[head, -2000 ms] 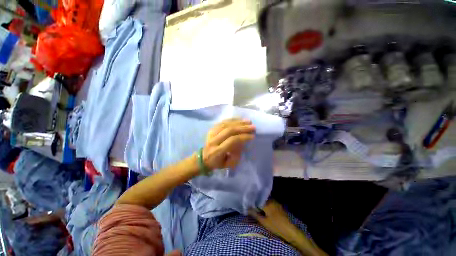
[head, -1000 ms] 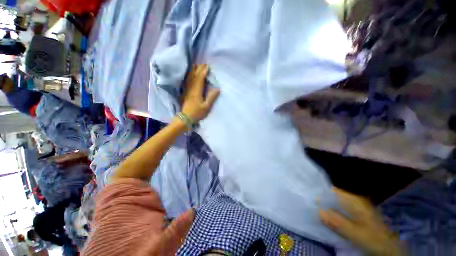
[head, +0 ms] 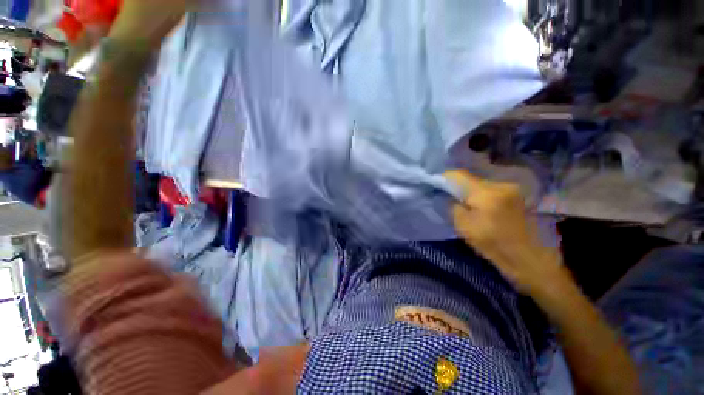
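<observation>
A light blue garment piece [head: 297,131] stretches, blurred, from the upper left across the table's front edge to my right hand. My right hand [head: 498,220] is closed on its bunched edge, just above my lap. My left hand [head: 158,11] is raised at the top left, blurred and partly cut off by the picture's edge; its fingers and any hold on the cloth cannot be made out. Another pale blue part [head: 463,69] lies spread on the table, with a pointed corner towards the machine.
The dark, blurred sewing machine [head: 617,69] stands at the upper right. A pale label strip [head: 634,163] lies beside dark thread trimmings [head: 560,146]. Long pale blue pieces [head: 185,108] lie at the left. Blue cloth heaps [head: 266,285] hang below, and a red-orange bag [head: 89,11] shows upper left.
My left hand has swung from the cloth's middle to the top left. My right hand has moved up from the lap with a bunched edge in its grip. The cloth between them has shifted.
</observation>
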